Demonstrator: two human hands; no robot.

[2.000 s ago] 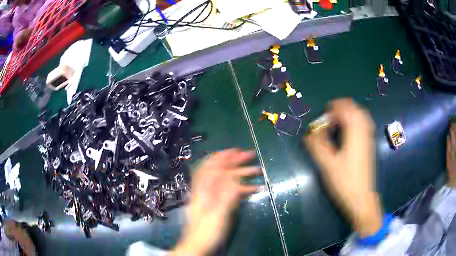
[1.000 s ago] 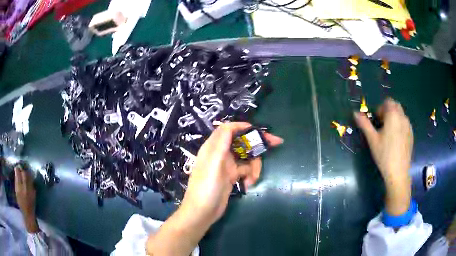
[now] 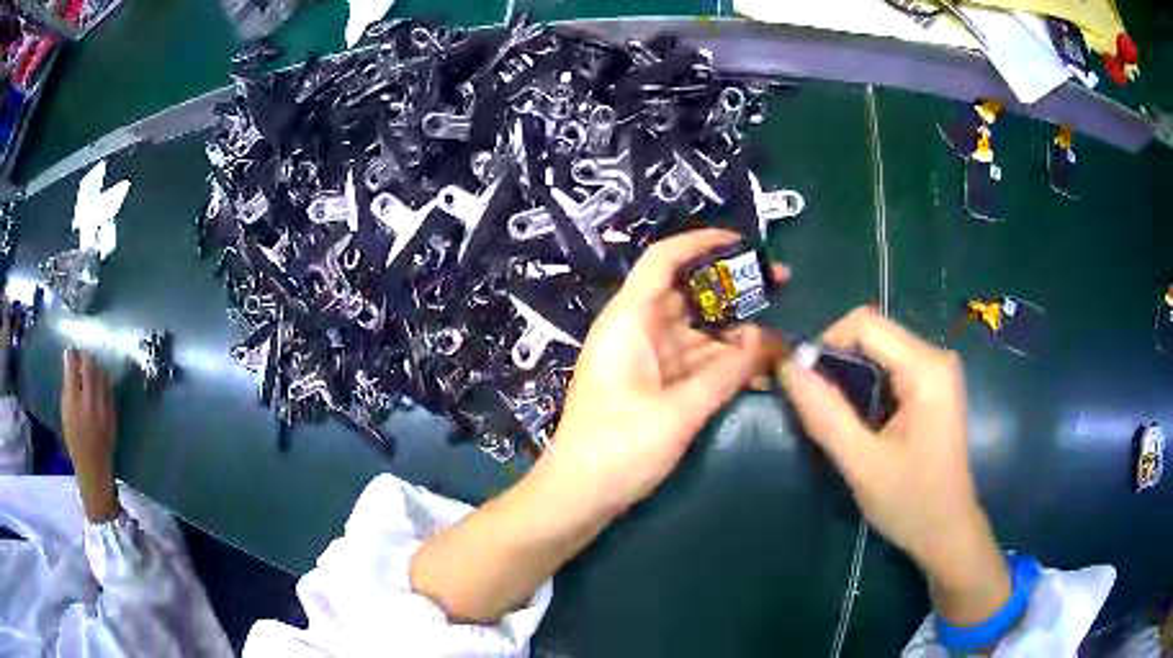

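Note:
My left hand [image 3: 643, 373] holds a smartwatch housing [image 3: 728, 288] between thumb and fingers, its open side up, showing yellow-gold parts and a silver-white printed block. My right hand [image 3: 900, 450] holds a display module [image 3: 852, 382], a dark square, just right of and below the housing. My right fingertips are close to my left thumb, at a small white patch near the module's ribbon. Whether the ribbon touches the housing is hidden by the fingers. A blue wristband is on my right wrist.
A large pile of spring clips [image 3: 437, 231] lies left of my hands. Loose display modules [image 3: 984, 180] lie at right, and a watch unit [image 3: 1149, 456] at far right. A grey rail [image 3: 823, 54] runs along the far side. Another person's hand [image 3: 88, 431] is at far left.
My right hand has picked up a display module from the loose ones and come left to my left hand. My left hand still holds the housing. The view has shifted.

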